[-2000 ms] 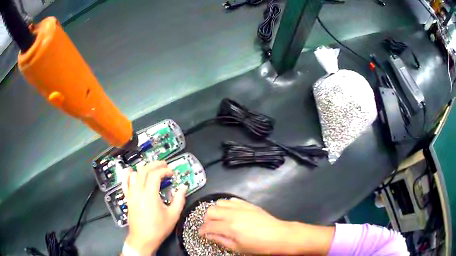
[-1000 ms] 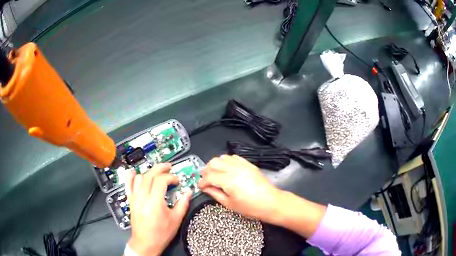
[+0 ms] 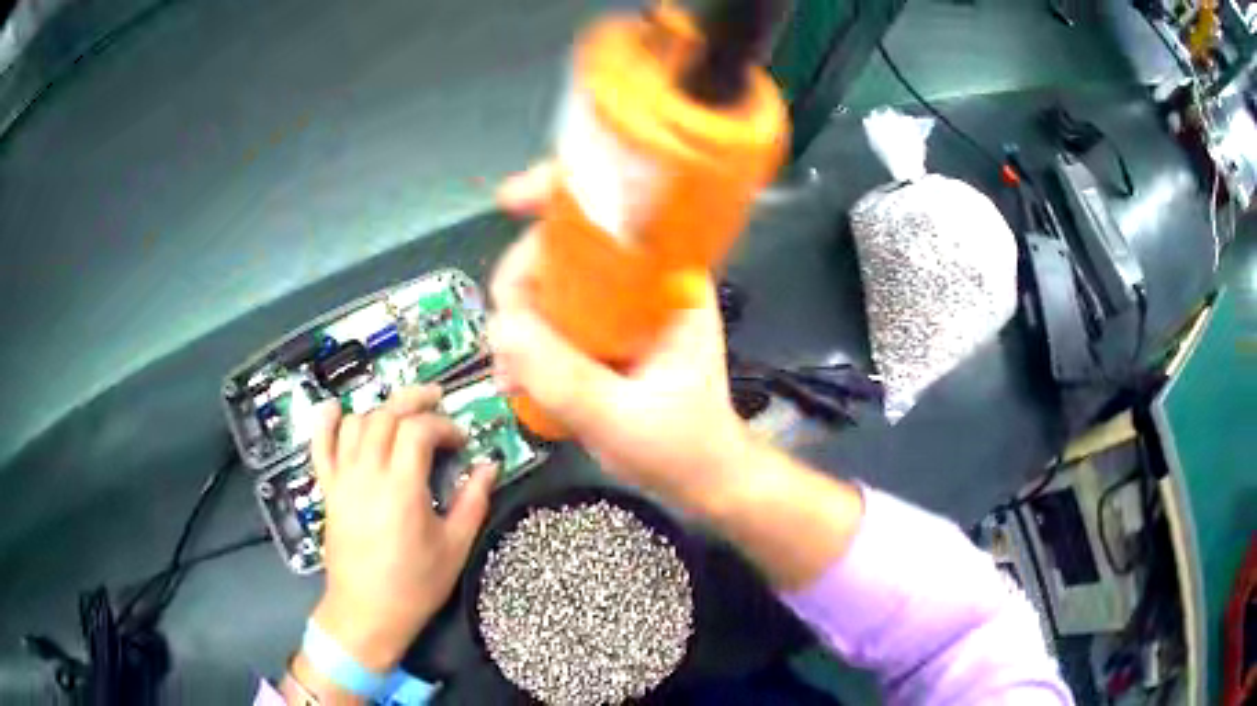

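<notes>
My right hand [image 3: 641, 393] is wrapped around the orange electric screwdriver [image 3: 648, 179], which is blurred and stands over the right end of the nearer housing [image 3: 292, 531]. The screwdriver's tip is hidden. My left hand [image 3: 386, 510] lies over the nearer housing, fingers bent on its circuit board [image 3: 492, 425]; whether they hold a part cannot be told. The farther open housing [image 3: 255, 439] lies just beyond, with its board, a blue capacitor and dark parts showing. The round black screw dish [image 3: 477, 572], full of silvery screws, is near my body between my forearms.
A knotted clear bag of screws [image 3: 937, 269] lies to the right, with black adapters [image 3: 1061, 297] beyond it. Bundled black cords are partly hidden behind my right hand; another cord bundle [image 3: 104, 648] is at lower left. A green post [image 3: 813, 76] stands at the back.
My right hand has gone from the screw dish to the nearer board, and now grips the screwdriver. The screwdriver has moved right from the upper left. My left hand stays over the housing.
</notes>
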